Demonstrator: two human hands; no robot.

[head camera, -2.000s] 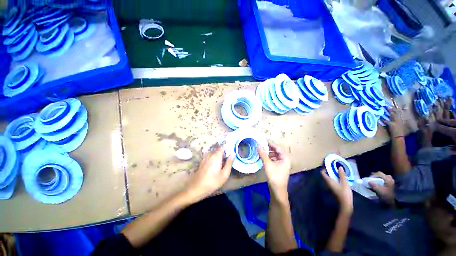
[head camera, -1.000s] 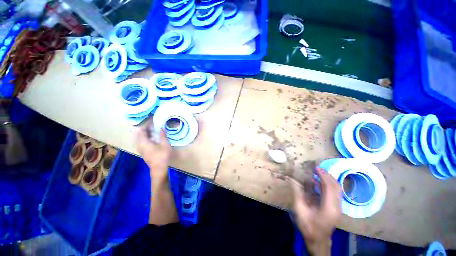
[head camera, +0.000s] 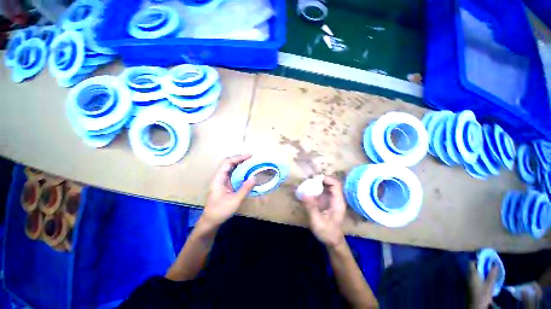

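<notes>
My left hand [head camera: 225,192] holds one pale blue flanged ring [head camera: 241,177] by its left side, thumb at the centre hole, over the bench. My right hand [head camera: 327,209] has its fingers on a small white glue bottle [head camera: 309,187] just right of the ring; the bottle's tip cannot be made out. Stacked ring parts [head camera: 412,192] stand close to the right of my right hand, with another pile [head camera: 414,134] behind them. More stacked ring parts [head camera: 179,145] lie left of the bench seam.
The cardboard bench cover [head camera: 284,111] has brown stains. A blue bin [head camera: 202,53] with rings stands behind left, another blue bin [head camera: 444,66] behind right. A loose ring [head camera: 313,9] lies on the green surface. Brown-orange rings [head camera: 53,227] are below at left. A person's hand [head camera: 481,289] shows lower right.
My left hand has moved from the left pile to mid-bench with a ring now in it. My right hand has left the right stack and taken hold of the white bottle. The view has shifted.
</notes>
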